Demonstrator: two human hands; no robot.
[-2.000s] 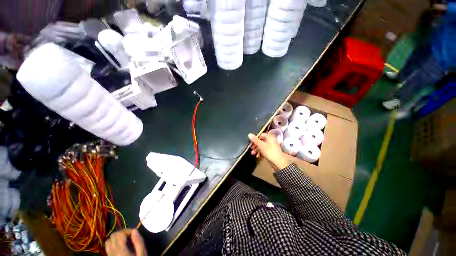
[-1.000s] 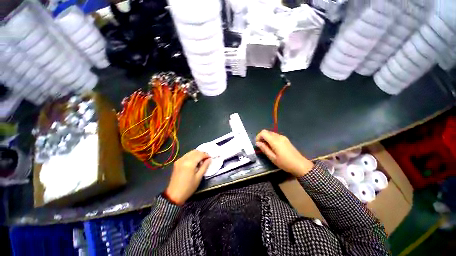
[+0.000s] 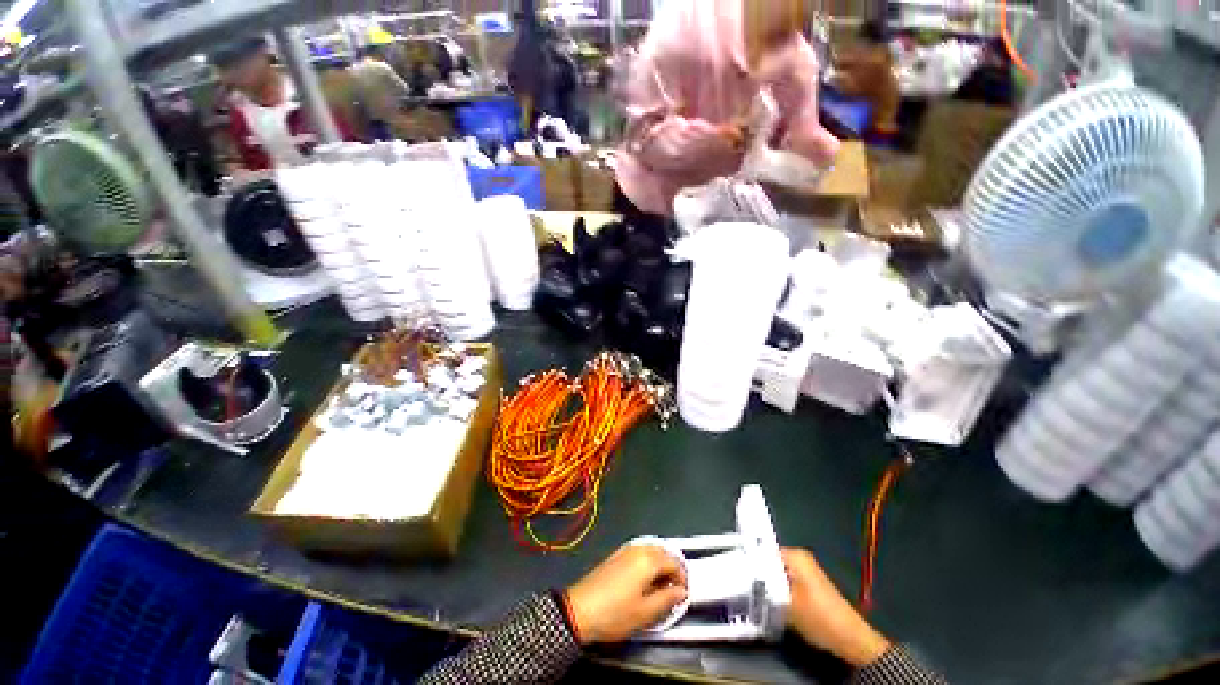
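A white bracket housing [image 3: 723, 586] lies near the bench's front edge, its round cup to the left and its rectangular plate to the right. My left hand [image 3: 622, 593] is on the cup, fingers curled together at its opening; anything pinched in the fingertips is hidden. My right hand [image 3: 823, 609] is at the plate's outer side, with its fingertips hidden behind the plate. An orange-red wire lead [image 3: 876, 529] runs from beside my right hand back to a small connector. A bundle of orange wire harnesses [image 3: 562, 448] lies left of the housing.
An open parts carton [image 3: 368, 462] stands left. White shell columns [image 3: 733, 328], black shells [image 3: 616, 274] and bracket housings [image 3: 953, 375] are behind. A fan [image 3: 1090, 201] and more columns [image 3: 1124, 388] stand right. A wired ring part [image 3: 228, 395] is far left; blue crates [image 3: 127, 609] are below. A person in pink [image 3: 696, 94] is beyond.
The view has lifted toward the hall. My left hand has shifted from the housing's rim to the cup's opening. My right hand has moved from beside the plate against its outer side.
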